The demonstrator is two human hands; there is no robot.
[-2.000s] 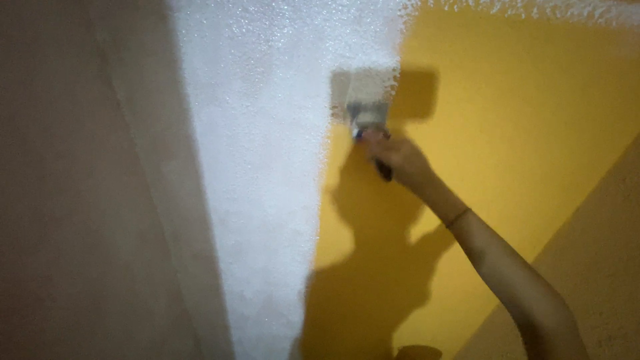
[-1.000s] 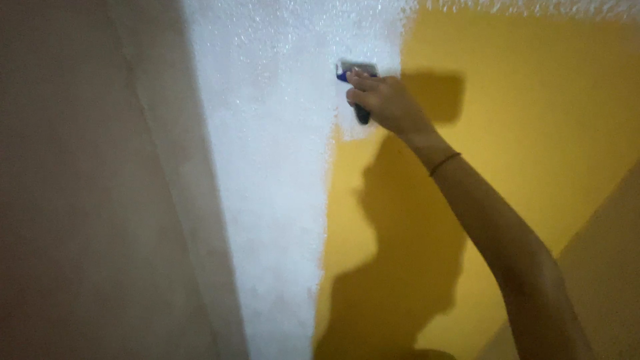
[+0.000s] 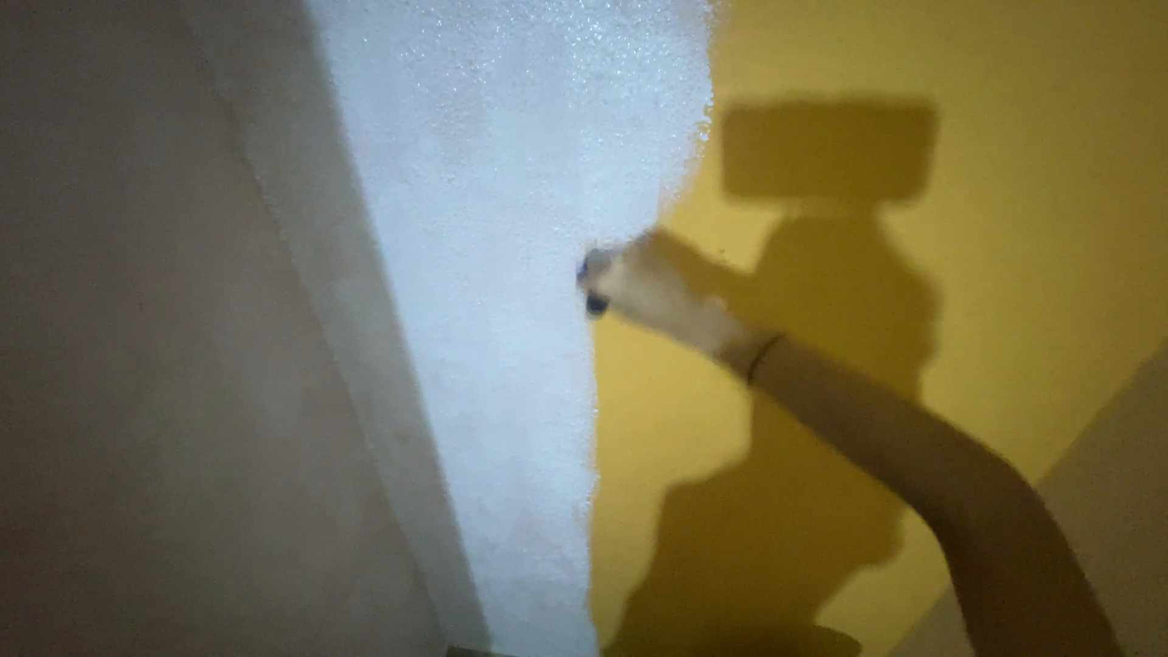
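My right hand [image 3: 652, 287], blurred, is closed around the dark handle of a paintbrush [image 3: 596, 303] at the border between white and yellow. The brush's bristles are hidden or too blurred to make out. Wet-looking white paint [image 3: 511, 228] covers a tall strip of wall to the left of the hand, with a ragged right edge that bulges out near the top. Yellow wall [image 3: 675, 401] lies to the right and below. A thin dark band circles my right wrist. My left hand is not in view.
A dim greyish-brown surface [image 3: 182, 365] fills the left side, bordered by a slanting lighter band [image 3: 338, 319]. The shadow [image 3: 803, 438] of a head and shoulders falls on the yellow wall. A brownish area [image 3: 1095, 474] is at the lower right.
The hand with the brush has moved down along the paint border since a second ago. White now covers an area beside the upper border that was yellow two seconds ago. The view has shifted.
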